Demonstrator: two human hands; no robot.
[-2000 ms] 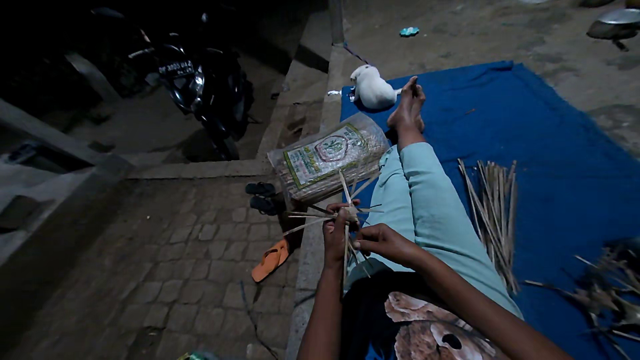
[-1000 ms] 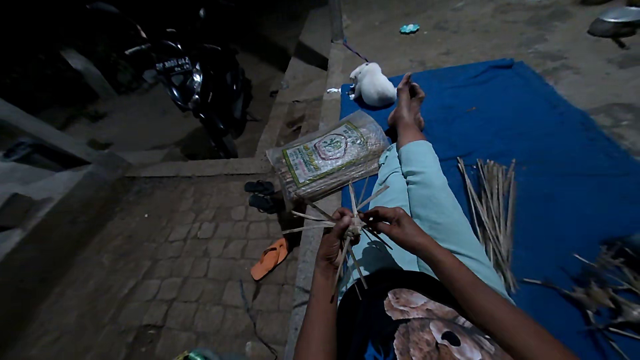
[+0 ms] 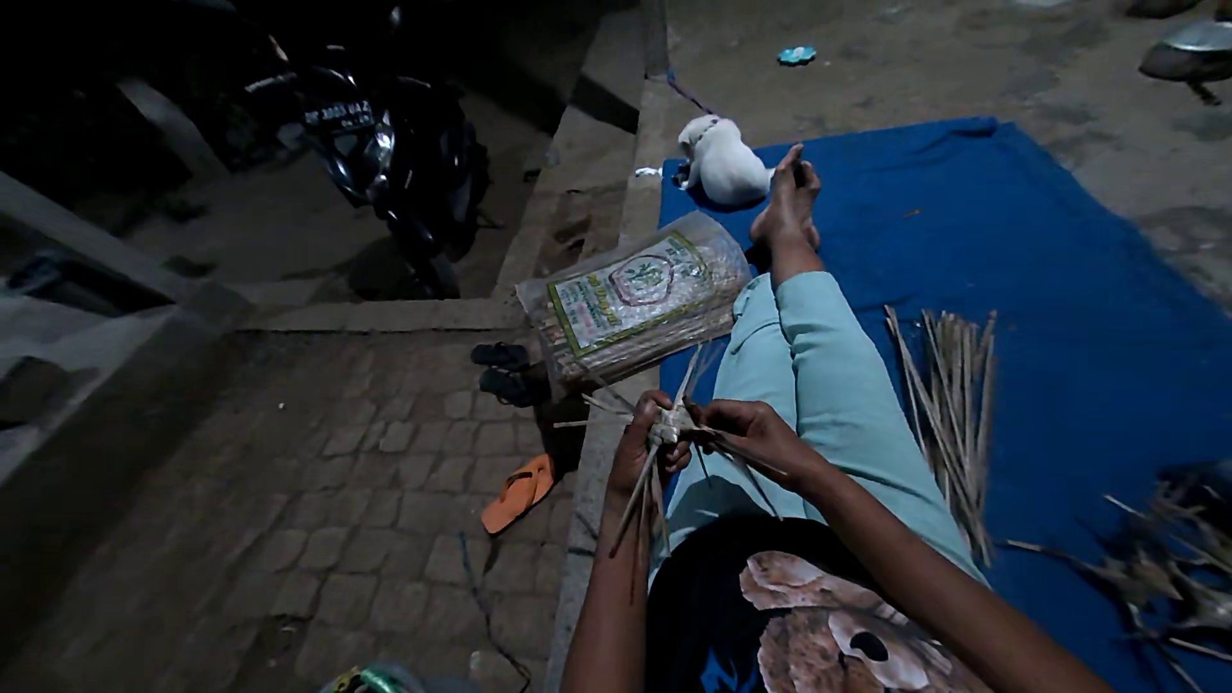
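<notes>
Above my lap, a small woven piece of dry leaf strips (image 3: 671, 423) is held between my hands, its loose strip ends sticking out on all sides. My left hand (image 3: 643, 445) grips its left side. My right hand (image 3: 756, 435) pinches strips at its right edge. To the right of my legs, a bundle of dry strips (image 3: 948, 414) lies on the blue mat (image 3: 1078, 356). A printed clear plastic sack (image 3: 635, 298) filled with long dry strips lies left of my shins.
A white animal (image 3: 724, 164) on a leash lies by my feet. Black sandals (image 3: 502, 371) and an orange flip-flop (image 3: 518, 494) are on the paving at left. A parked motorcycle (image 3: 385, 164) stands beyond. Tangled dry pieces (image 3: 1174, 577) lie at lower right.
The woven piece has turned in my hands, and its strip ends point in different directions. My right hand, lower two seconds ago, is now at the piece's right edge.
</notes>
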